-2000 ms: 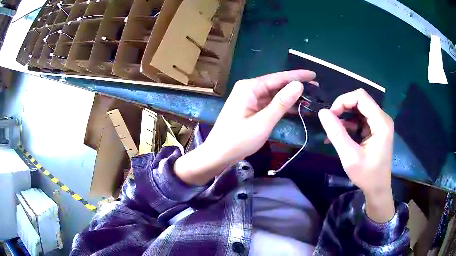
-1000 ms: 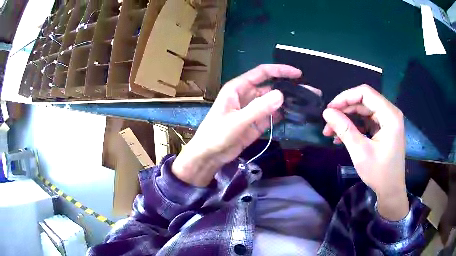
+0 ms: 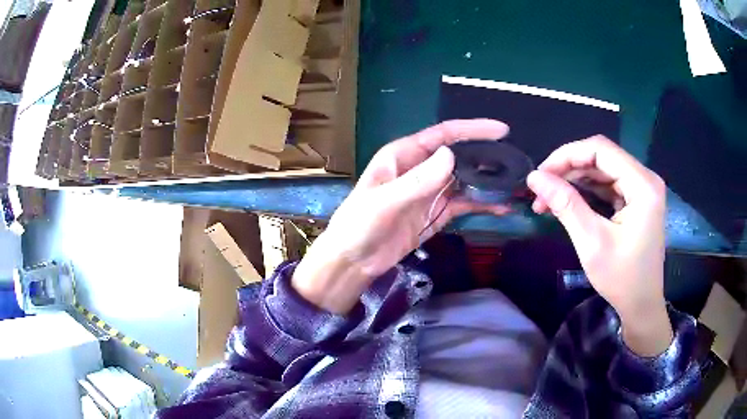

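My left hand (image 3: 393, 196) holds a black round speaker (image 3: 491, 168) by its left side, thumb on the near face and fingers behind it. A thin pale lead wire (image 3: 434, 213) hangs from the speaker, with a tiny white plug (image 3: 421, 254) at its end. My right hand (image 3: 602, 209) has thumb and forefinger pinched together at the speaker's right rim; any thin strip between them is too small to tell. A flat black strip sheet (image 3: 565, 123) with a white band along its far edge lies behind the hands, partly hidden by them.
A partitioned carton (image 3: 348, 98) with pale wires in its cells stands at the left, a slotted cardboard divider (image 3: 258, 90) leaning in it. A second dark sheet (image 3: 696, 155) and a white paper scrap (image 3: 701, 41) lie at the right. Cardboard pieces (image 3: 221, 295) and white boxes (image 3: 49, 364) are below left.
The speaker has turned so that its round face shows, and its wire now hangs closer to my left palm. My right fingertips have stayed pinched near its right rim. The camera view has shifted.
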